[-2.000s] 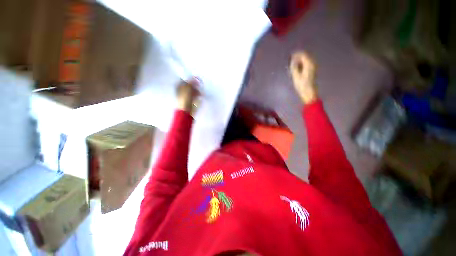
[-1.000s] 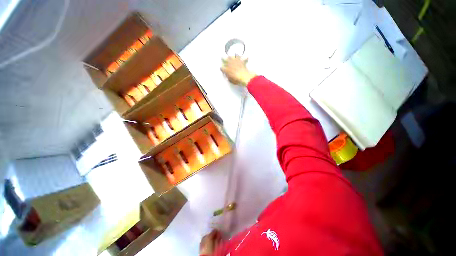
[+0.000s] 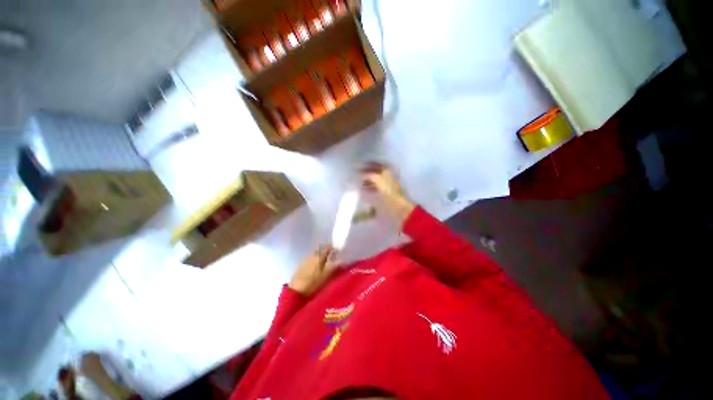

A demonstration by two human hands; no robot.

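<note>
A bright, pale strip [image 3: 345,219] is stretched between my hands over the white table. It looks like tape, but blur hides its surface. My left hand [image 3: 313,269] pinches its lower end close to my body. My right hand [image 3: 383,184] holds its upper end, with the fingers blurred. A small yellowish-gold piece [image 3: 364,214] shows just beside the strip, below my right hand; I cannot tell if it touches the table.
Open cartons [image 3: 336,121] holding rows of orange-ended retail boxes [image 3: 317,94] stand ahead. A brown carton [image 3: 270,205] and another carton [image 3: 117,205] are at left. A notebook [image 3: 586,66] and yellow-orange tape roll [image 3: 549,131] lie right. Another person's hand [image 3: 69,381] shows lower left.
My view has shifted. My right hand has come back from the white tape roll toward my left hand. The long, thin strip between them is now a short, bright one. The white roll is out of view.
</note>
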